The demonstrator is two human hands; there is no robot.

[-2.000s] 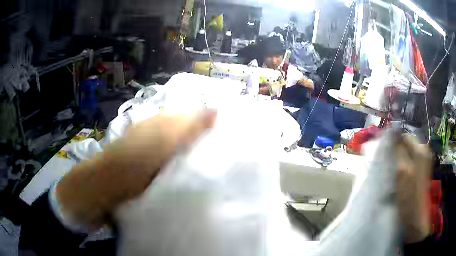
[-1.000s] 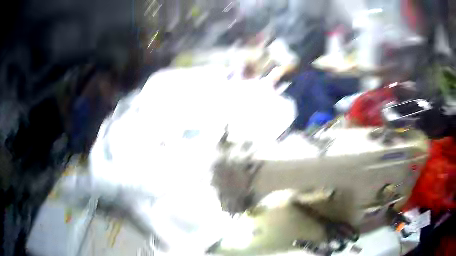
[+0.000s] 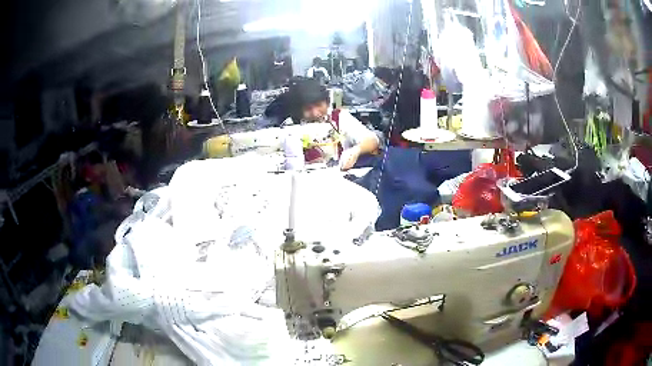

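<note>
No hand of mine shows in the current frame. A large heap of white striped cloth (image 3: 214,236) lies on the table to the left of the sewing machine and behind its head. The cream sewing machine (image 3: 457,264) with blue "JACK" lettering stands at the front right. Its lower needle area is overexposed, so the presser foot cannot be made out. Long black shears (image 3: 450,349) lie on the machine bed under the arm, with their loops to the right.
Red plastic bags (image 3: 597,264) lie right of and behind the machine. A phone (image 3: 540,183) lies behind the arm. A blue-capped container (image 3: 415,213) stands behind it. Thread cones (image 3: 428,114) stand further back. Another person (image 3: 347,136) sits at a machine opposite.
The view has swung down and right and is now sharp. Two seconds ago both my hands held white cloth up in front; now they are out of view and the machine shows.
</note>
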